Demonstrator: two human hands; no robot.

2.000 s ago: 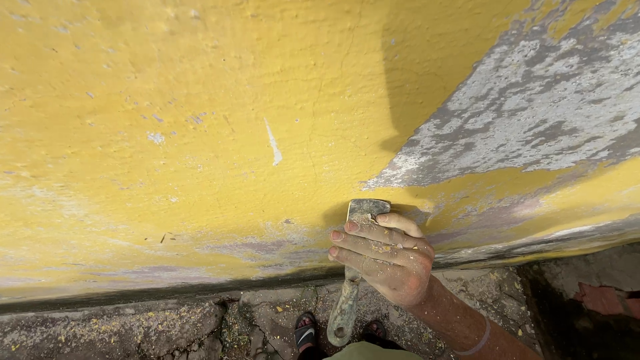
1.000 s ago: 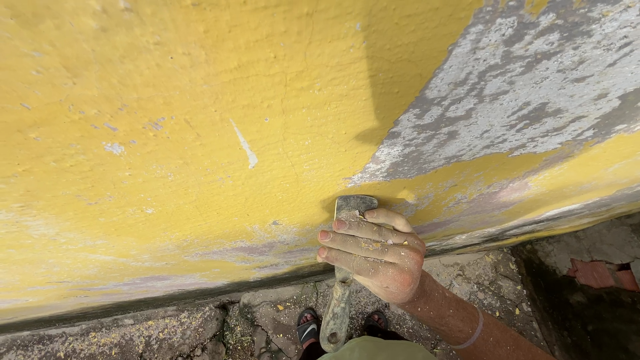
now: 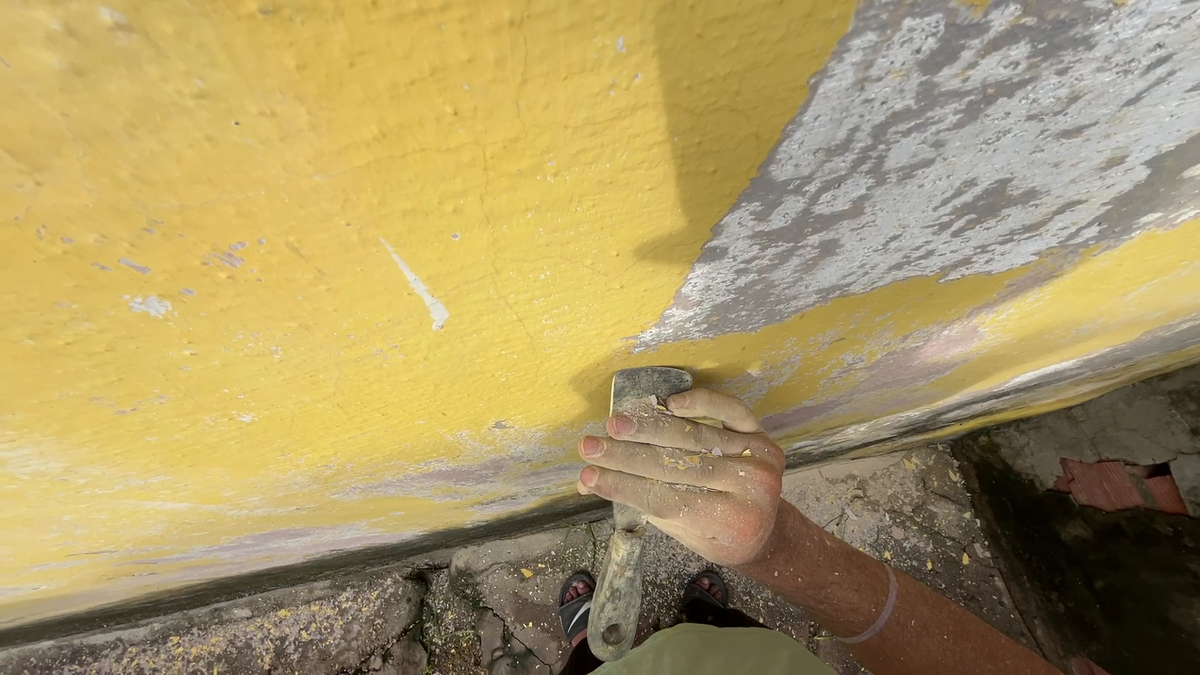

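My right hand (image 3: 694,469), dusted with paint flakes, grips a worn paint scraper (image 3: 650,382) across its blade end. The scraper's handle, with a hole at its end, points down toward my feet. Its blade edge is at the yellow painted wall (image 3: 403,187), just below the lower tip of a bare grey-white patch (image 3: 919,169) where the paint is gone. Whether the edge touches the wall cannot be told. A thin band circles my right wrist. My left hand is out of view.
Below the wall runs a cracked concrete ledge (image 3: 534,562) strewn with yellow chips. My feet in sandals (image 3: 576,605) stand close to the wall. At the lower right are a dark recess and broken red bricks (image 3: 1106,485).
My right hand stays shut on the scraper near the patch's lower tip, with only a slight shift along the wall. The view has moved a little.
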